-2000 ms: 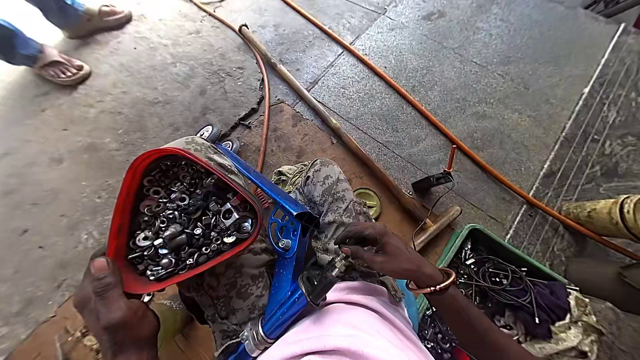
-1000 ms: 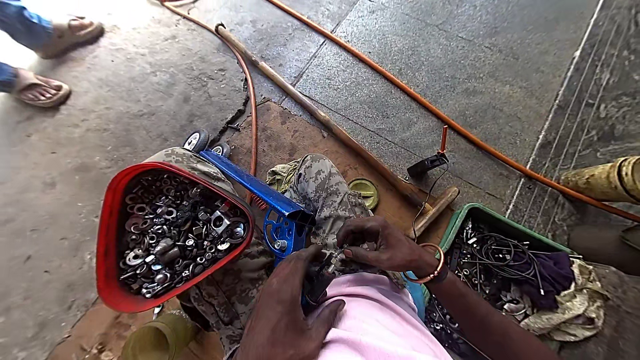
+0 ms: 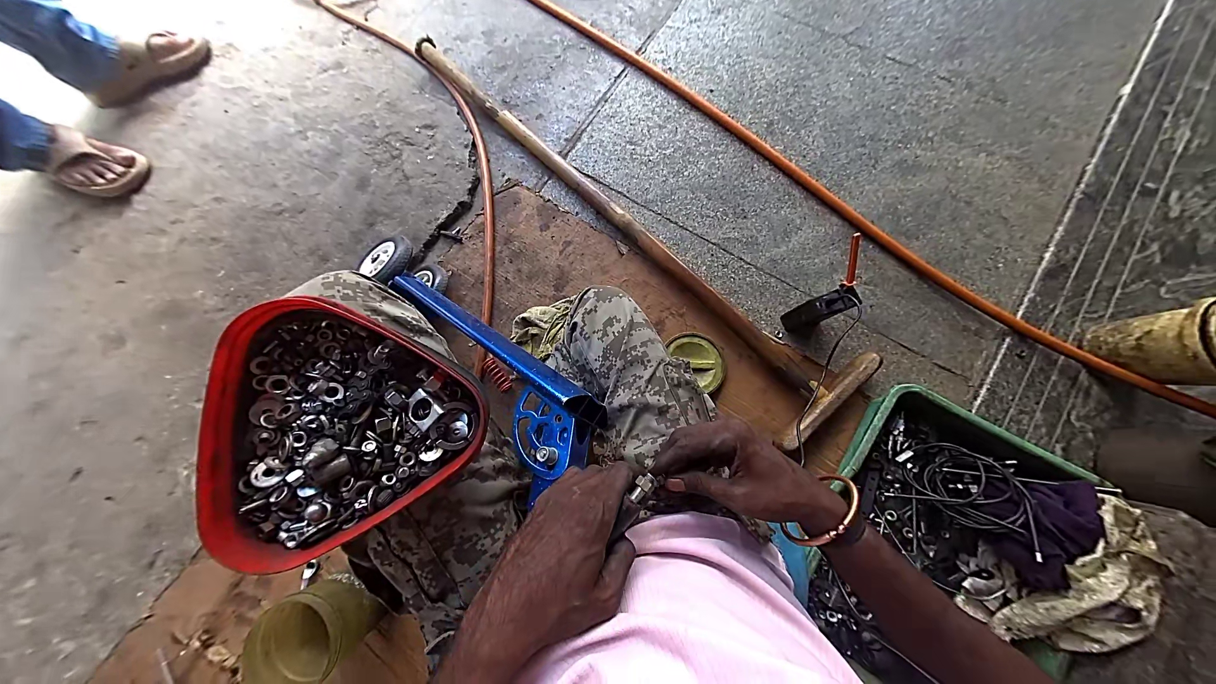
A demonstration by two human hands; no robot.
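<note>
My left hand (image 3: 575, 546) is closed around the near part of a blue metal folding frame (image 3: 503, 347), which lies across my lap with small wheels (image 3: 386, 258) at its far end. At its fingertips is a small metal nut or bolt fitting (image 3: 642, 488). The thumb and fingers of my right hand (image 3: 736, 470) touch or pinch that fitting from the right; its exact grip is partly hidden. A perforated blue bracket (image 3: 546, 432) shows just beyond my left hand. Left of it, a red-rimmed triangular tub (image 3: 214, 456) holds many nuts, washers and bolts.
A green crate (image 3: 869, 423) with cables, small parts and cloth is at the right. Beyond my knees lie a wooden-handled tool (image 3: 608, 204), orange hoses (image 3: 807, 190), a black device (image 3: 819, 309) and a round yellow-green lid (image 3: 698, 361). Another person's sandalled feet (image 3: 100, 166) stand upper left.
Two seconds ago my left hand held the red tub's edge; it has moved right to the blue frame, beside my right hand. The tub stays at the left.
</note>
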